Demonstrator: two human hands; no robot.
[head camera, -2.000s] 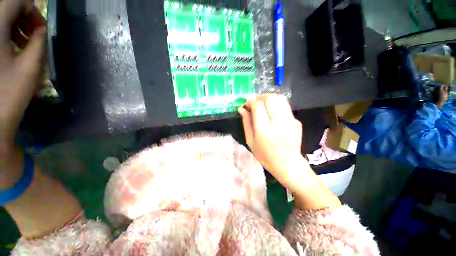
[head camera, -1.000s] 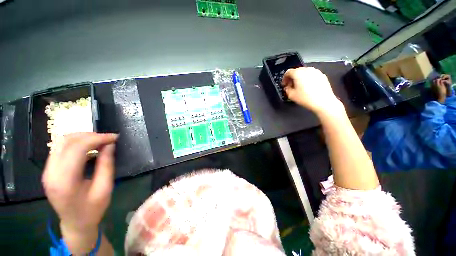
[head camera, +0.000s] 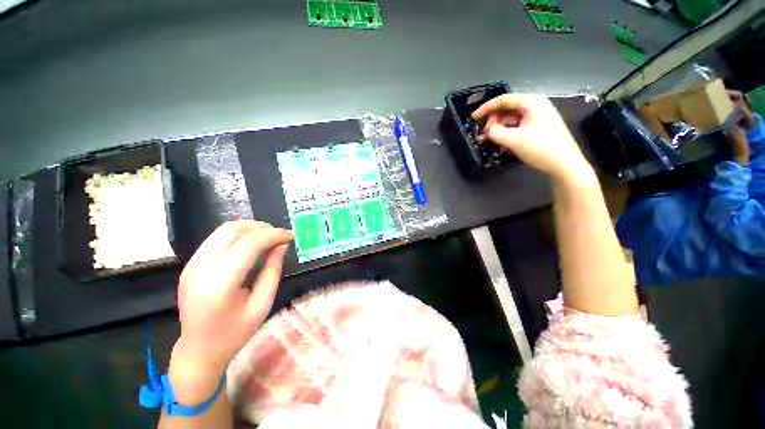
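A green six-unit circuit board panel (head camera: 340, 226) lies on the black mat, its upper part washed out by glare. My left hand (head camera: 226, 289) is at its lower left corner, thumb and index fingertips close together; whether they hold a small part cannot be told. A blue band is on my left wrist. My right hand (head camera: 533, 138) is over the right parts bin (head camera: 457, 138), index finger and thumb apart above dark small parts, with no part visible between them. The left parts bin (head camera: 75, 214) holds many cream parts (head camera: 130, 218).
A blue marker pen (head camera: 409, 159) lies right of the panel, on clear tape (head camera: 428, 219). Beyond the ledge, a grey-green conveyor belt (head camera: 210, 67) carries green panels (head camera: 344, 13). At the right are a black bin (head camera: 621, 138), a cardboard box (head camera: 692, 109) and a person in blue sleeves (head camera: 738, 205).
My left hand has moved right from the left bin to the panel's corner. My right hand remains at the right bin, its index finger and thumb now visibly apart.
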